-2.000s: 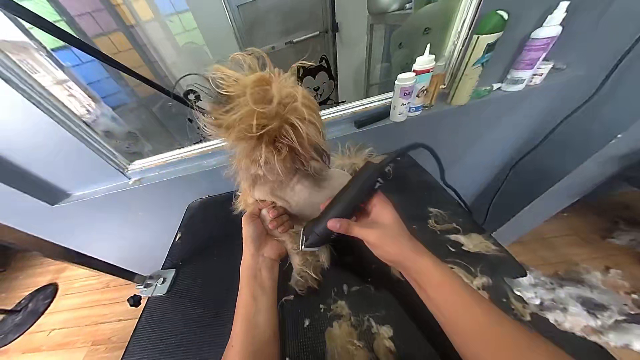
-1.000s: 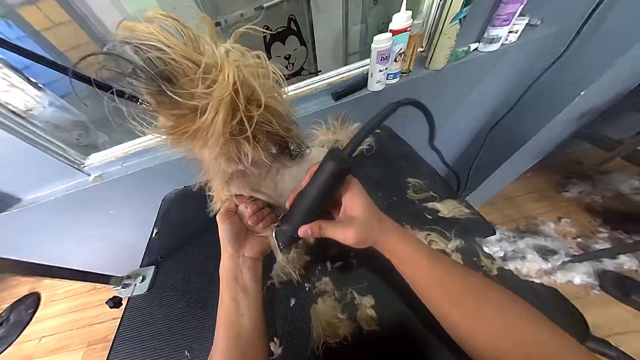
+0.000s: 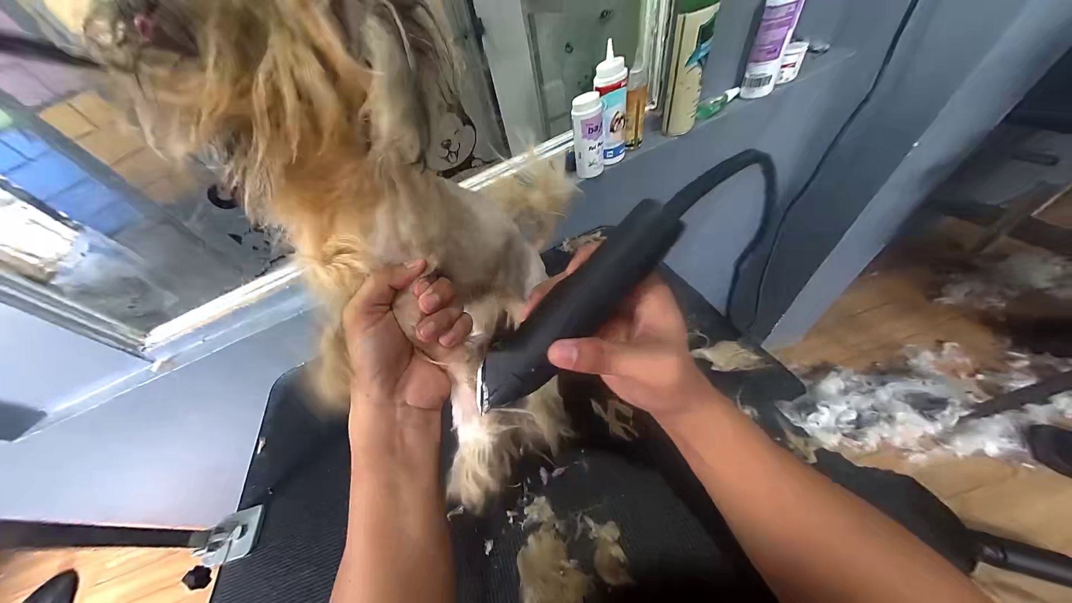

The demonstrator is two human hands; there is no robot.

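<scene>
A dog with a long tan coat (image 3: 335,176) and a close-clipped flank stands on a black grooming table (image 3: 310,469). My left hand (image 3: 402,335) is closed around the upper part of one of its legs. In my right hand (image 3: 628,327) is a black electric hair clipper (image 3: 586,293), its blade end against or very near the shaved part of that leg. Below the blade the leg ends in a shaggy paw (image 3: 477,469). The clipper's cord (image 3: 745,167) arches from its rear end. The far legs are partly hidden.
Cut fur tufts (image 3: 548,561) lie on the table. A white bottle (image 3: 589,134), a nozzle bottle (image 3: 612,105) and several other containers stand on the window ledge. A metal clamp (image 3: 234,536) sits at the table's left edge. White fur (image 3: 904,402) covers part of the wooden floor.
The dog's head has shifted left and turned, showing more of its face and chest. The clipped lower leg is now in clearer view beside the blade. Both hands keep their holds; the view has moved closer.
</scene>
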